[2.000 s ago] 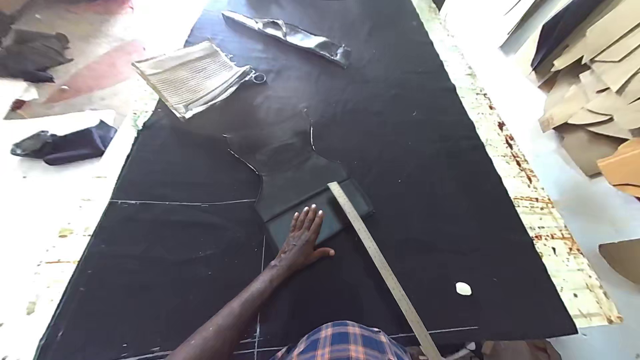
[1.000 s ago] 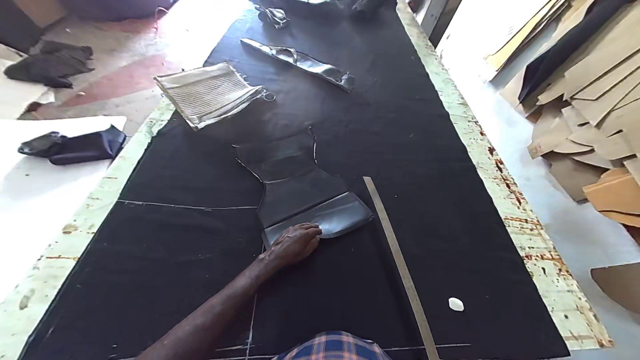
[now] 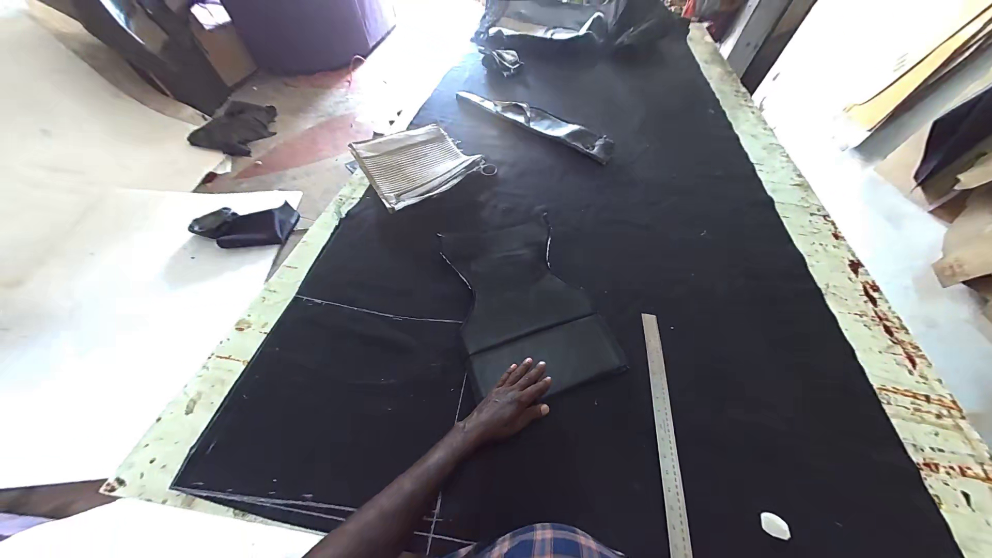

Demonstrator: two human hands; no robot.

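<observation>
My left hand (image 3: 511,399) lies flat, fingers apart, on the lower end of a dark shaped piece (image 3: 527,310) with a folded-looking band. That piece rests on a wide black cloth (image 3: 744,372) marked with white lines. To the right lies a metal ruler (image 3: 665,434), touched by no hand. A white piece of chalk (image 3: 775,525) is near the lower right. My right hand is out of view.
A folded striped cloth (image 3: 415,167) with a ring-like end lies at the upper left. Beyond it are a shiny dark strip (image 3: 539,124) and crumpled dark material (image 3: 502,60). The worn table edge (image 3: 852,294) shows on the right; brown sheets (image 3: 969,248) are beyond.
The ruler, across the corner of the shaped piece two seconds ago, now lies apart to its right. My left hand, bunched one second ago, is spread flat again. The view has shifted.
</observation>
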